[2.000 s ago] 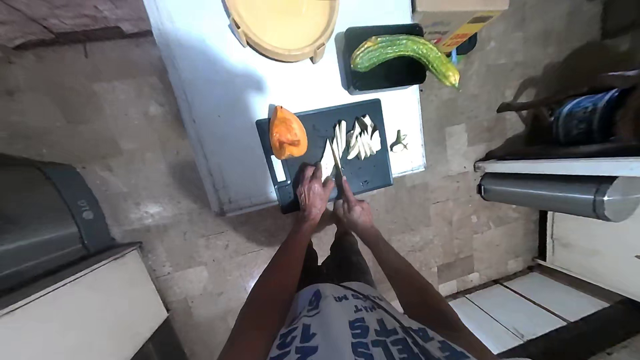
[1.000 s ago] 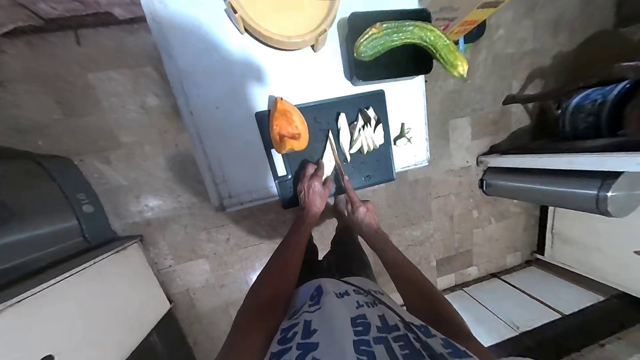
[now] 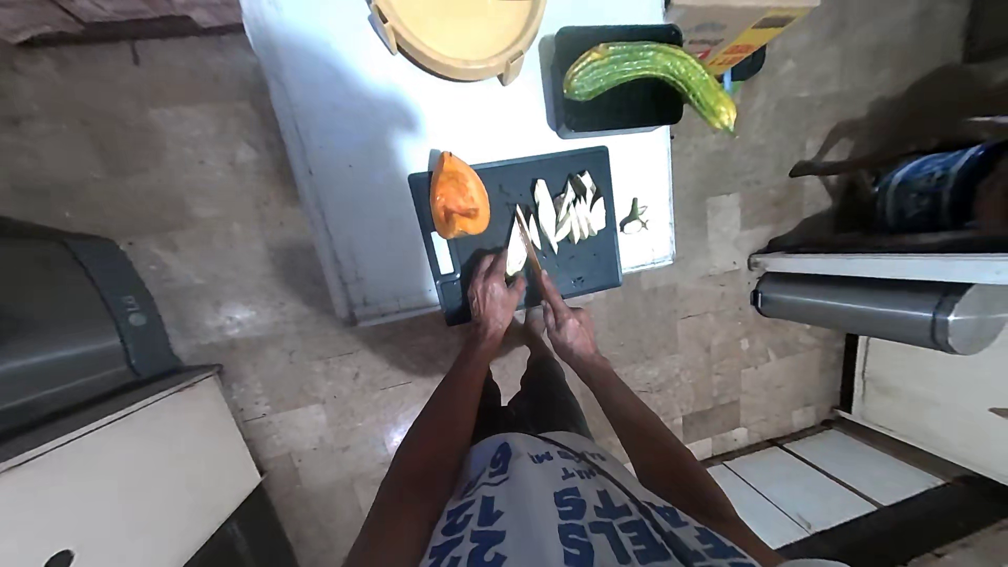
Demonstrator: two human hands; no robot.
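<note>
On a dark cutting board (image 3: 504, 177) lie several pale eggplant slices (image 3: 579, 214), grouped toward the right side. My left hand (image 3: 494, 298) presses on a pale eggplant piece (image 3: 516, 250) near the board's front edge. A knife (image 3: 530, 246) is in my right hand (image 3: 568, 327), its blade angled up and left beside that piece. An orange squash piece (image 3: 459, 198) with its cut face up rests at the board's left. To the right of the board, a cut green stem (image 3: 634, 216) lies on the white table.
Behind the board, a black tray (image 3: 622, 118) holds a long, curved green gourd (image 3: 654, 69), which overhangs its right rim. A round tan lid (image 3: 468, 31) and a cardboard box (image 3: 732, 31) are at the back. The white table's edge (image 3: 315, 236) runs along the left.
A narrow slice now lies separate just right of the knife blade. My hands have stayed in nearly the same place at the board's front.
</note>
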